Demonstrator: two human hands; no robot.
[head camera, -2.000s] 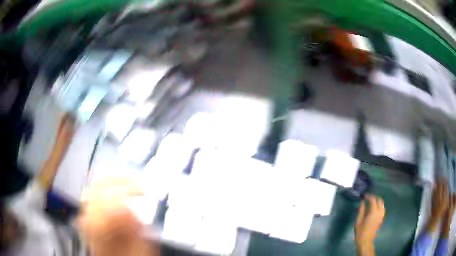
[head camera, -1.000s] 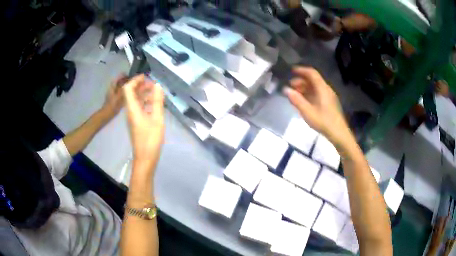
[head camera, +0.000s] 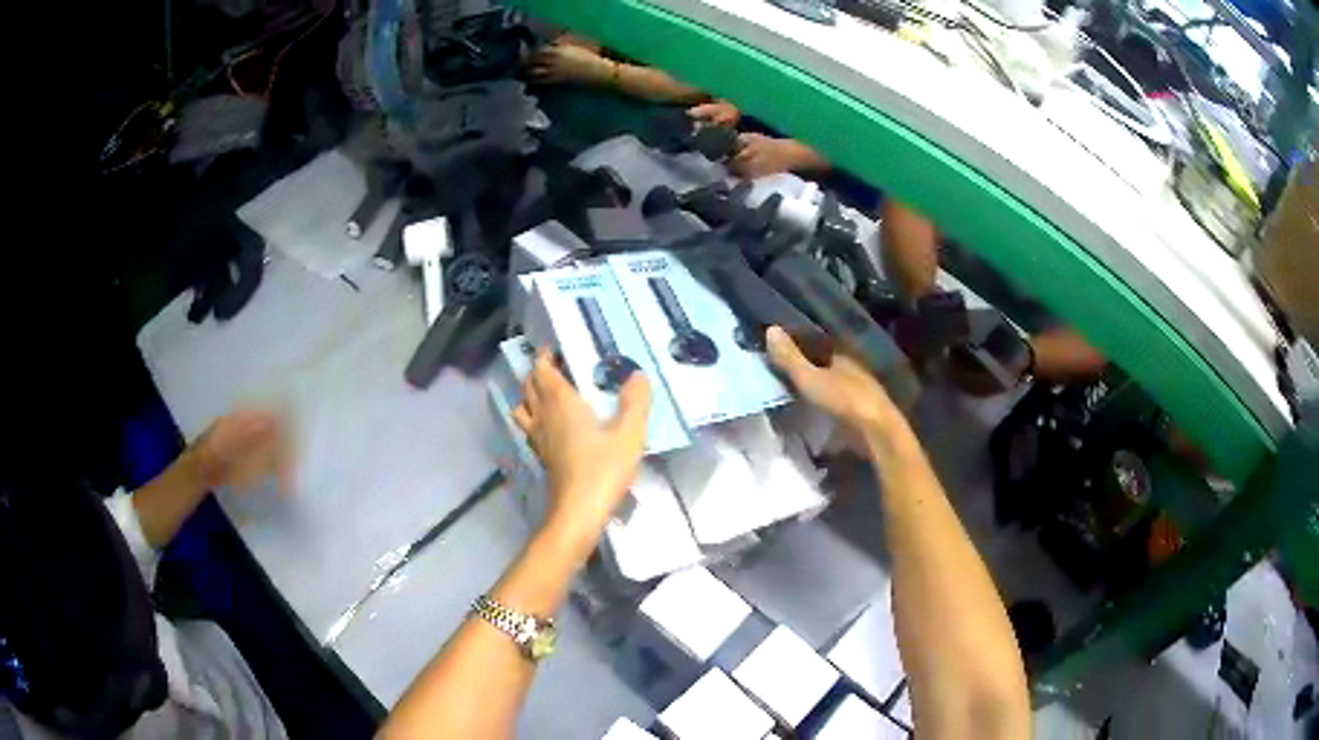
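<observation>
Two pale blue retail boxes with dark fan pictures lie side by side, the left box and the right box, on top of other boxes. Their open ends with white flaps face me. My left hand grips the left box, thumb on its printed face and fingers at its left side. My right hand has its fingertips against the right box's right edge. The two hands hold the pair between them. The undersides of the boxes are hidden.
Standing boxes with white tops are in front of me. Dark fans and a white fan lie beyond, left of the boxes. A neighbour's blurred hand is at left. A green frame crosses the upper right.
Both hands were empty and apart in the air one second ago; now they are on the printed boxes. The view has shifted, with the green frame now larger. The neighbour's hand has moved away from the boxes.
</observation>
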